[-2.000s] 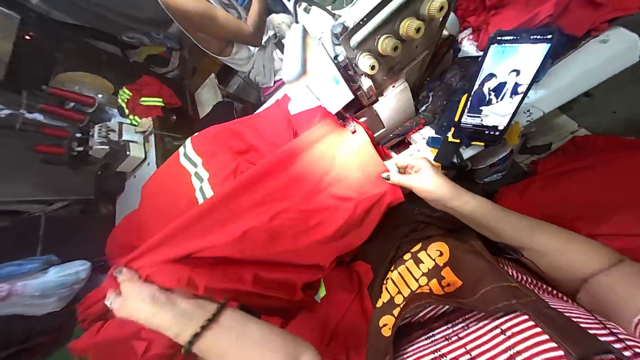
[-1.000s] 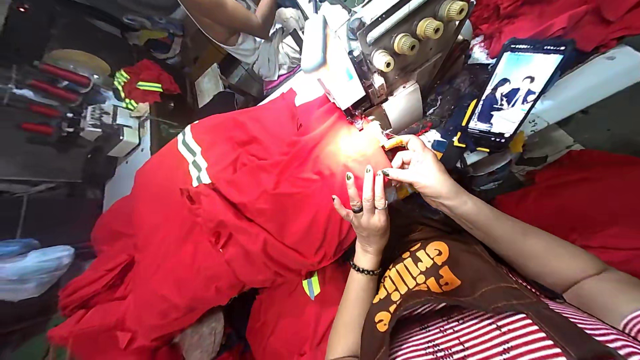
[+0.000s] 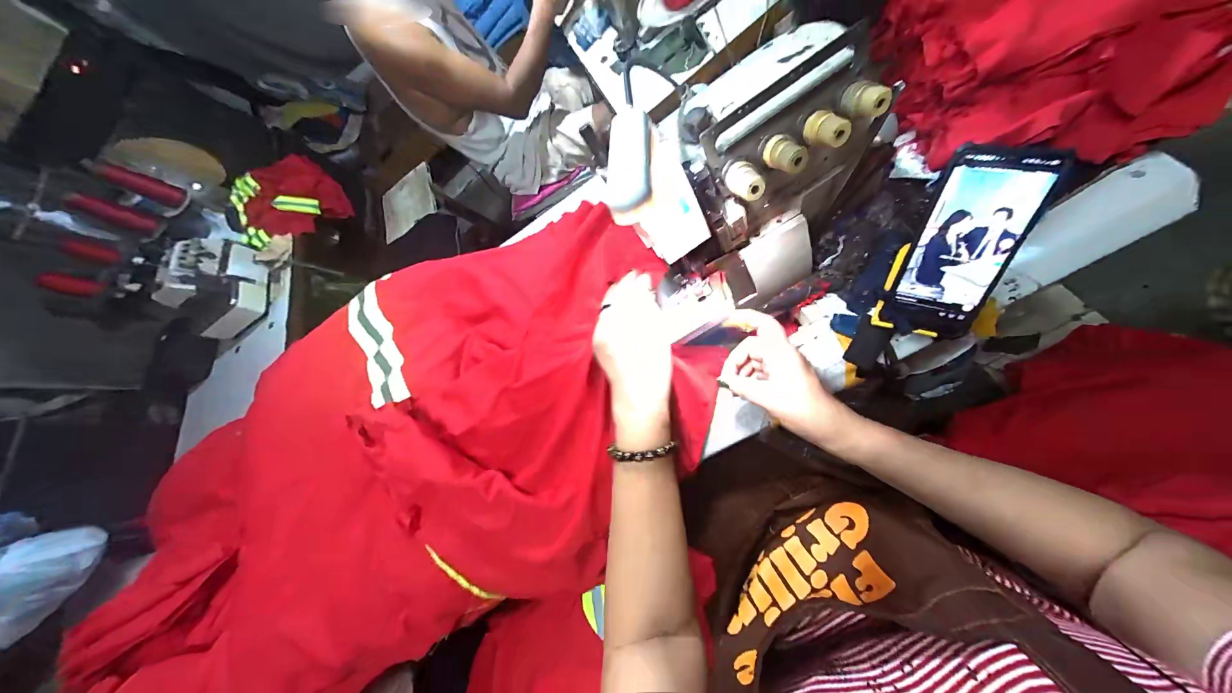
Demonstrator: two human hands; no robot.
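A large red garment (image 3: 481, 385) with a reflective stripe (image 3: 378, 344) spreads over the sewing machine's white bed and hangs toward the lower left. My left hand (image 3: 632, 337) lies on the garment, just left of the presser foot area (image 3: 688, 287); glare washes out its fingers, so its grip is unclear. My right hand (image 3: 770, 371), fingers bent, is at the cloth's right edge near the machine's front; whether it pinches the cloth cannot be made out. Over both hands stands the overlock-type sewing machine (image 3: 799, 144) with several cream tension dials and a bright lamp (image 3: 630, 164).
A phone (image 3: 982, 236) showing a picture stands right of the machine. Red cloth piles (image 3: 1059, 77) lie at the upper right and right (image 3: 1116, 433). Another person (image 3: 433, 72) sits beyond the machine. At left is a second machine (image 3: 212, 279) with red thread cones (image 3: 140, 183).
My left hand was far down the garment at lower left, then came beside my right hand, and is now farther forward near the presser foot. My right hand has stayed near the machine's front.
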